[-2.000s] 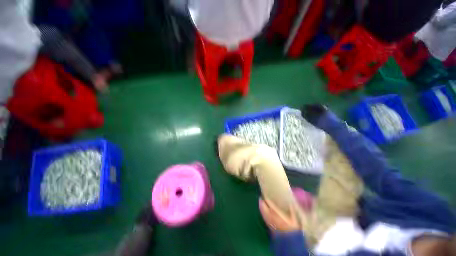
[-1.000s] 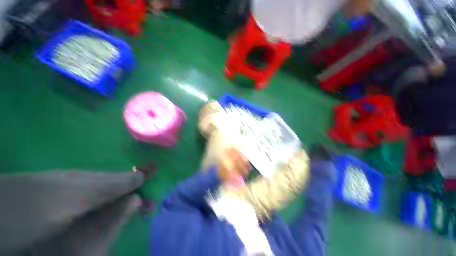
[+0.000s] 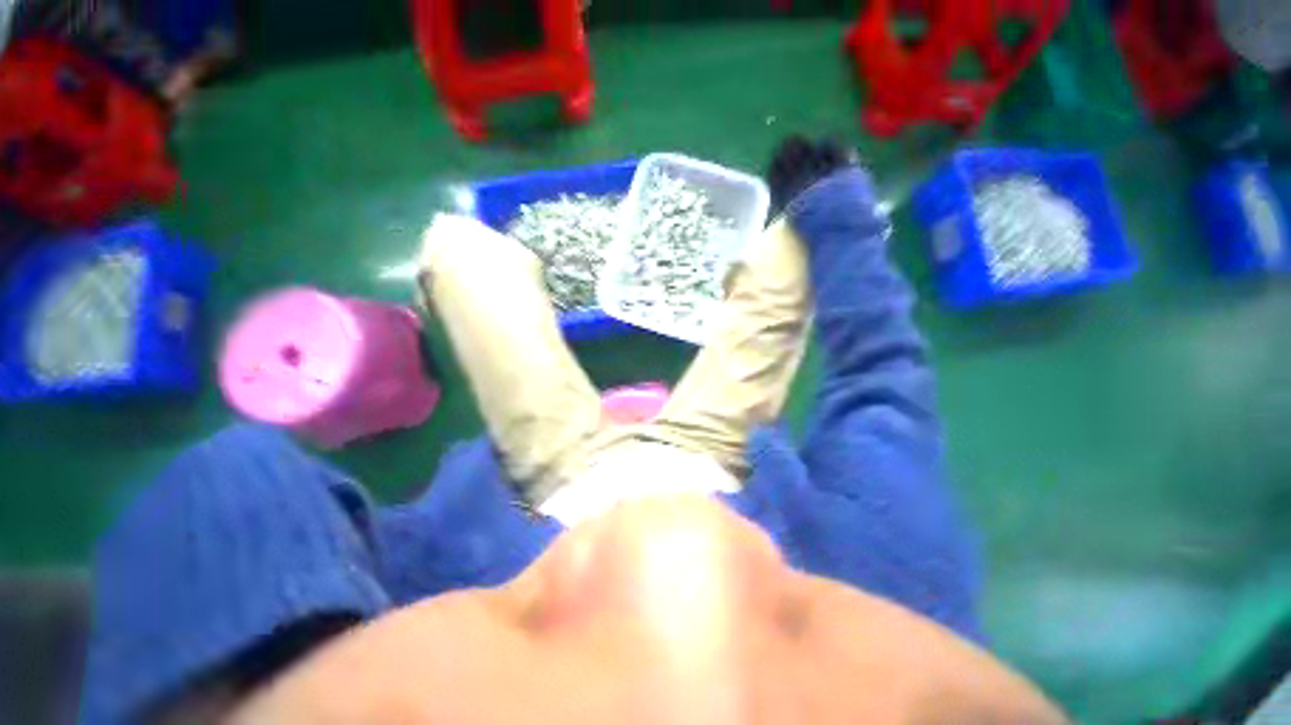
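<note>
A translucent white tray (image 3: 746, 197) of small pale parts rests tilted over the blue bin (image 3: 489, 201), between my knees. The bin holds more of the same parts. My right hand (image 3: 808, 167), in a dark glove, is just right of the tray, beyond my right knee. It is small and blurred, so its fingers and anything in them cannot be made out. My left sleeve (image 3: 227, 552) is raised at the lower left; my left hand is not in view.
A pink stool (image 3: 290, 354) stands left of my knee. Other blue bins of parts stand at the left (image 3: 181, 305) and right (image 3: 1026, 290). Red stools, one at the top centre (image 3: 517, 78), stand along the back. A blurred skin-coloured area fills the bottom.
The view has turned and levelled. My left hand, earlier by my thigh and lap, has left the picture, and its sleeve is raised. My right hand stays near the right knee.
</note>
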